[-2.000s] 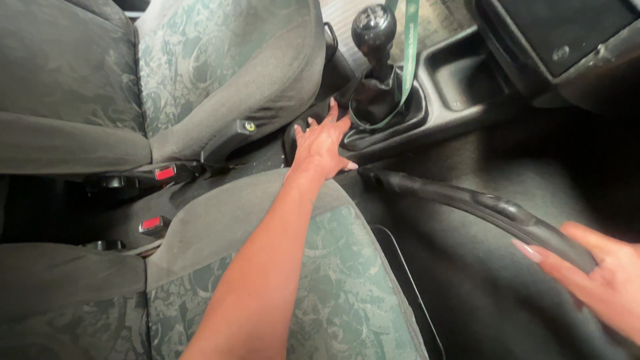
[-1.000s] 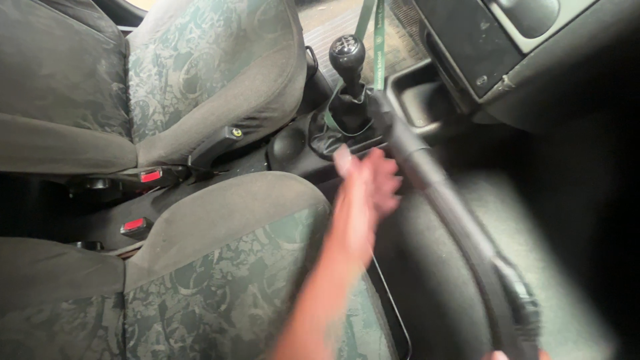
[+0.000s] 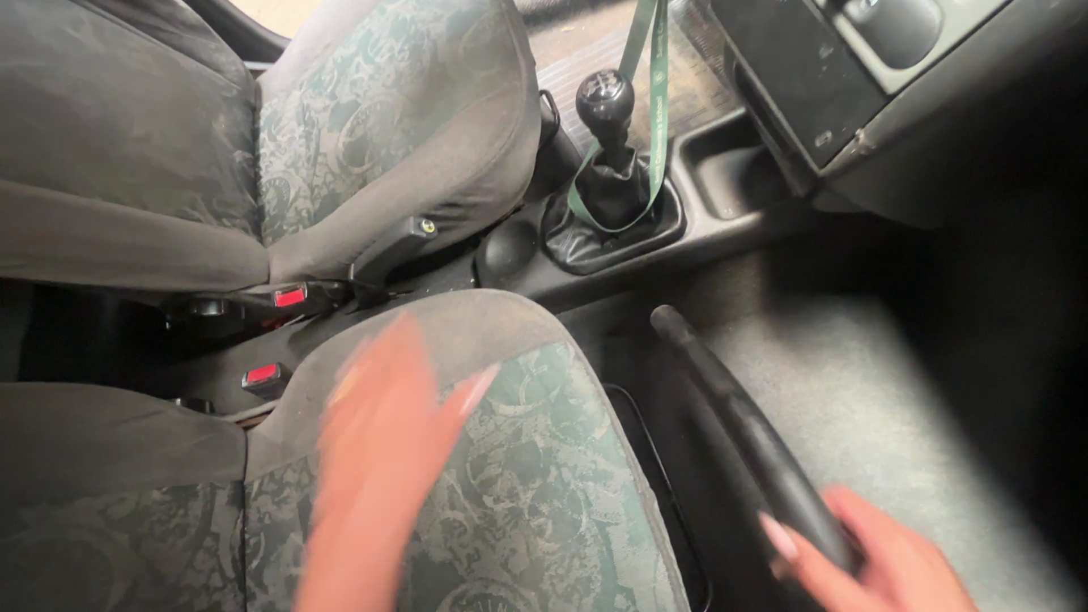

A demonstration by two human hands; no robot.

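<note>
My left hand [image 3: 382, 433], blurred by motion, is over the near car seat cushion [image 3: 535, 442]; nothing shows in it, and its thumb is apart from the other fingers. At the lower right, my right hand [image 3: 875, 552] is closed around a black vacuum cleaner wand [image 3: 731, 408]. The wand slants up and left, its narrow end over the dark footwell beside the seat. Beyond that end stands the gear lever [image 3: 605, 106] with its leather boot [image 3: 586, 229], and a green lanyard [image 3: 659, 110] loops around it.
The handbrake lever [image 3: 391, 251] lies between the seats, near two red seat belt buckles [image 3: 290, 295]. A centre console tray [image 3: 731, 174] is ahead of the gear lever, below the dashboard [image 3: 943, 127]. The far seat [image 3: 382, 110] is at the upper left. A metal bar [image 3: 659, 476] runs along the near seat's front.
My left hand has moved from the console beside the gear lever back over the near seat. The wand's end, near the gear lever boot a second ago, is now lower, over the footwell.
</note>
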